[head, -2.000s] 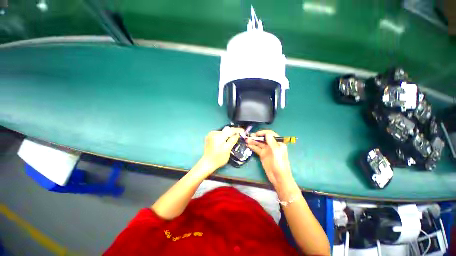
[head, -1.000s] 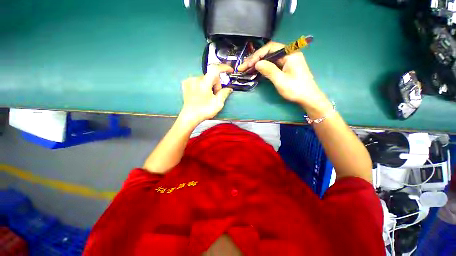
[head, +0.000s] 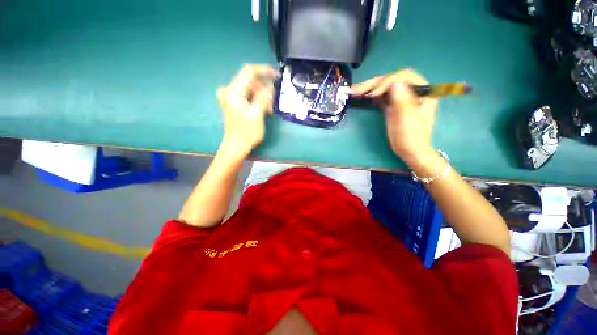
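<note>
The camera module [head: 313, 95] lies on the green mat with its silvery board face up and thin wires at its top right. It sits just in front of the black head of the camera housing [head: 321, 33], whose back is cut off by the top edge. My left hand [head: 246, 108] is at the module's left side, blurred, fingers curled and apart, with nothing seen in it. My right hand [head: 404, 111] is to the module's right and holds the dark tweezers [head: 446, 89] with the yellow end pointing right. The tips are hidden or blurred near the module.
A spare camera module [head: 542, 137] lies at the right, with a heap of others [head: 584, 72] behind it. Below the bench edge are a blue crate [head: 429, 229] and white-and-black housings [head: 553, 216]. A white-and-blue object [head: 62, 163] stands at lower left, with blue crates beyond.
Both hands have moved apart, off the module's board. The tweezers moved right and now lie nearly level. Compared with two seconds ago, the view has tilted down and come closer.
</note>
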